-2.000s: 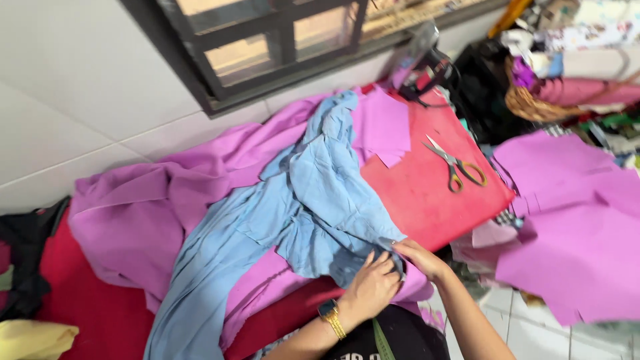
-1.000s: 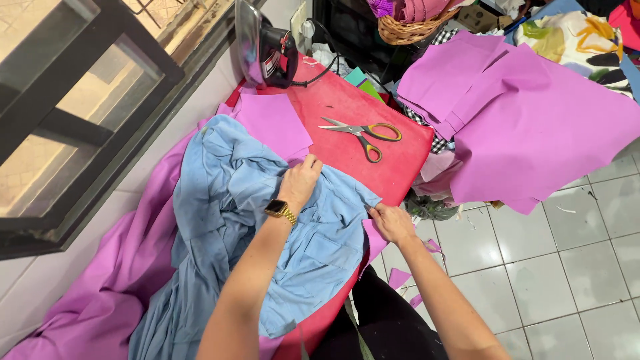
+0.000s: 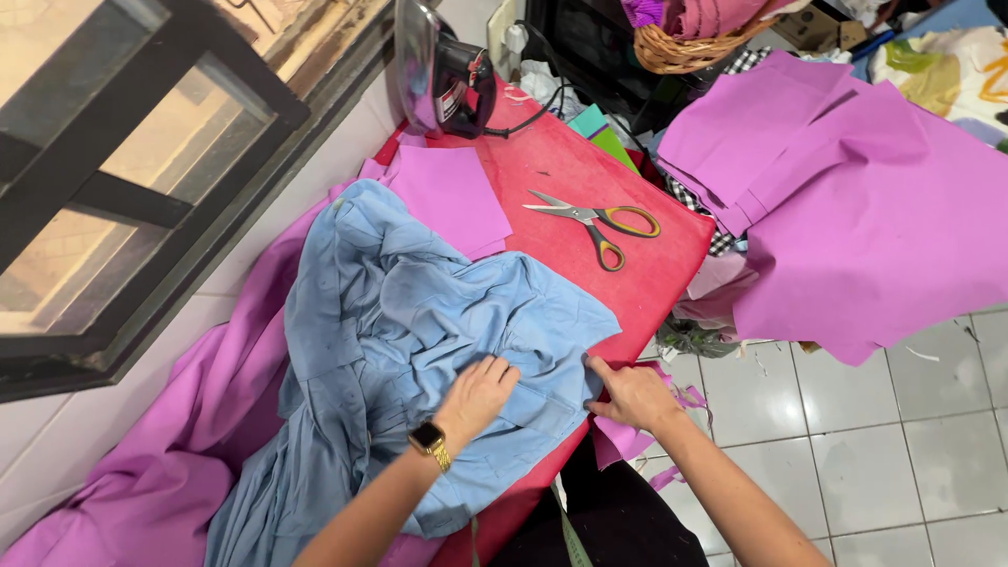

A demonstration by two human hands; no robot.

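A crumpled light blue button-front garment (image 3: 472,307) lies over the red padded board (image 3: 630,276). My left hand (image 3: 479,394), with a gold-banded watch on its wrist, rests on the fabric near the middle, fingers bent; whether it pinches the cloth is hard to tell. At the garment's right edge, my right hand (image 3: 634,392) has thumb and forefinger at the cloth, a gap between them. Scissors (image 3: 584,216) with black and yellow handles lie on the board, blades slightly apart. Purple fabric (image 3: 453,193) shows beside and beneath the garment.
An iron (image 3: 461,87) stands on its heel at the board's far end, its cord trailing right. A barred window frame (image 3: 134,197) is at the left. Purple cut pieces (image 3: 850,213) are heaped at the right, below a wicker basket (image 3: 693,49). Scraps lie by the tiled floor (image 3: 850,441).
Since one second ago, my left hand has moved down the garment, away from the scissors. The garment is more spread toward the board's right edge than two seconds ago. The view has turned considerably.
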